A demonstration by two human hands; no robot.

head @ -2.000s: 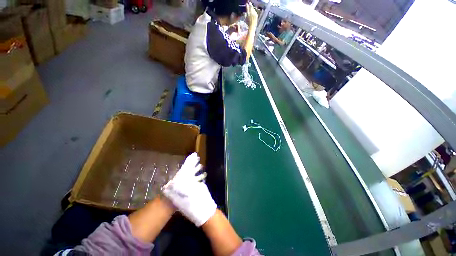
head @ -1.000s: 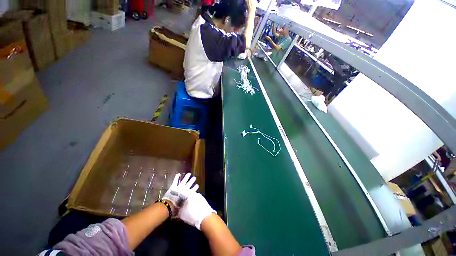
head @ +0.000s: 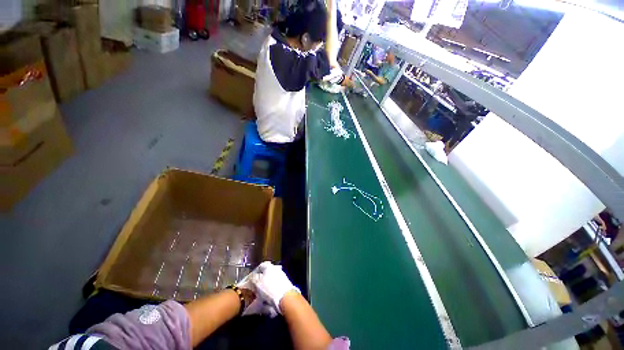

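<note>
My left hand (head: pixel 250 286) and my right hand (head: pixel 274 281), both in thin white gloves, are together at the carton's near right corner. They overlap, and the fingers are hard to make out. I cannot tell whether anything is between them. The open brown carton (head: pixel 122 236) stands left of them, with rows of clear plastic boxes (head: pixel 195 256) at its bottom. A thin white looped cord (head: pixel 366 198) lies alone on the green conveyor belt (head: pixel 356 273), beyond my hands to the right.
A tangled white heap (head: pixel 336 120) lies farther up the belt by a person (head: pixel 277 89) on a blue stool (head: pixel 256 154). A pale metal rail (head: pixel 404 229) divides the belt lanes. Grey metal bars (head: pixel 506 89) slant above. Cartons (head: pixel 31 130) stand at the left.
My hands have moved down and closer together, with the fingers no longer spread. The white cord and heap sit slightly lower in view. The seated person's arms have come down to the belt.
</note>
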